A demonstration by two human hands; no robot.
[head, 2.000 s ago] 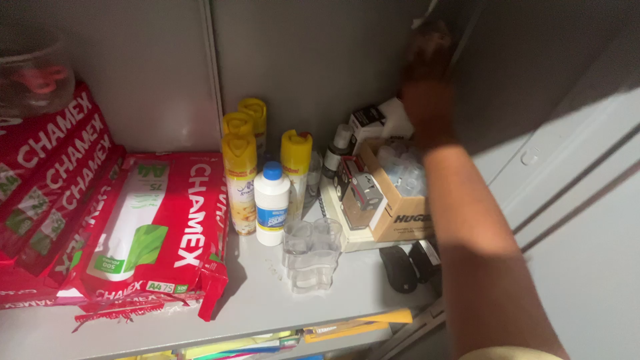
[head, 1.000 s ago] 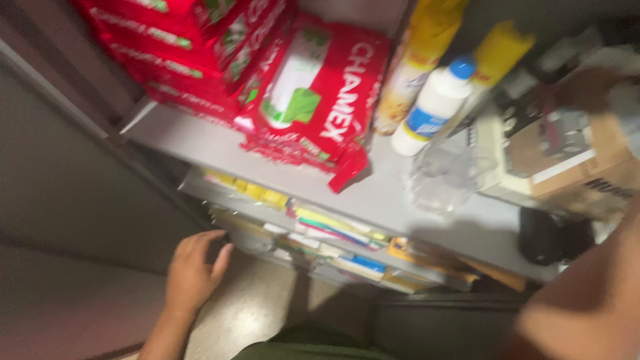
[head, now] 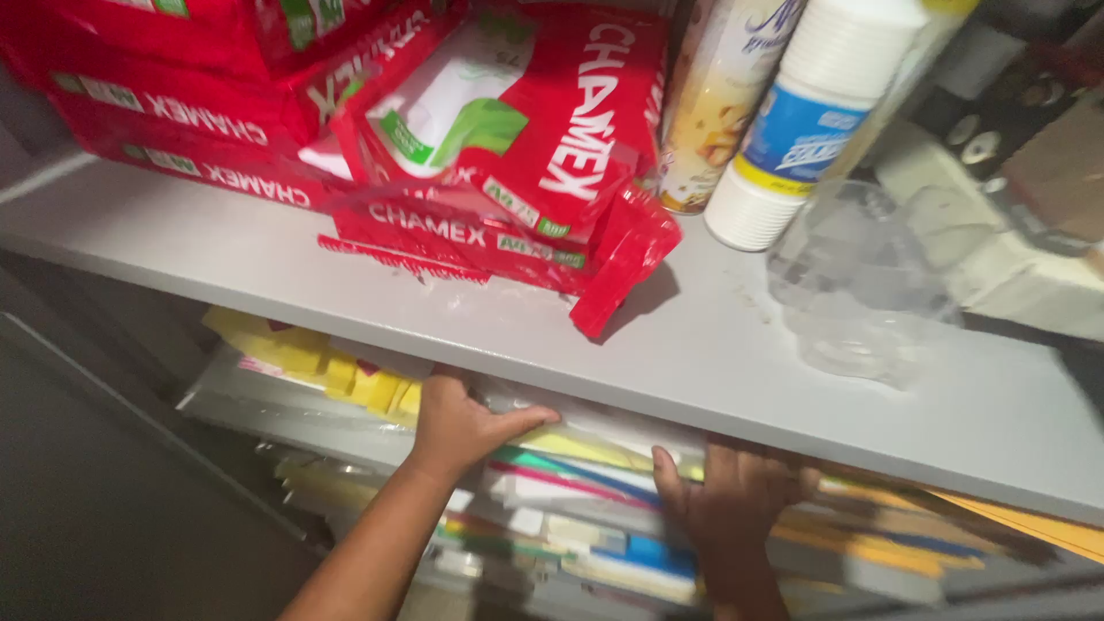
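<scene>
Both hands reach in under the grey metal shelf point(head: 535, 362), at the stacked papers and folders below it. My left hand point(head: 466, 423) has its thumb stretched to the right and lies beside yellow packets point(head: 345, 366); its fingertips are hidden under the shelf edge. My right hand point(head: 733, 487) is spread, thumb apart, over the stack near orange envelopes point(head: 897, 535); its fingertips are in shadow. Between the hands are a pale yellow sheet point(head: 595, 453) and coloured folders point(head: 573, 483). Whether either hand grips anything cannot be told.
On the upper shelf stand red Chamex paper reams point(head: 207, 164), an opened Chamex pack point(head: 517, 138), an aerosol can point(head: 724, 103), a white bottle with a blue label point(head: 793, 129) and a clear plastic container point(head: 862, 285). A grey door panel point(head: 129, 483) is at the left.
My right hand was raised at the upper right of the cabinet and is now under the shelf edge. My left hand has come to the lower shelf. The view has shifted down and closer.
</scene>
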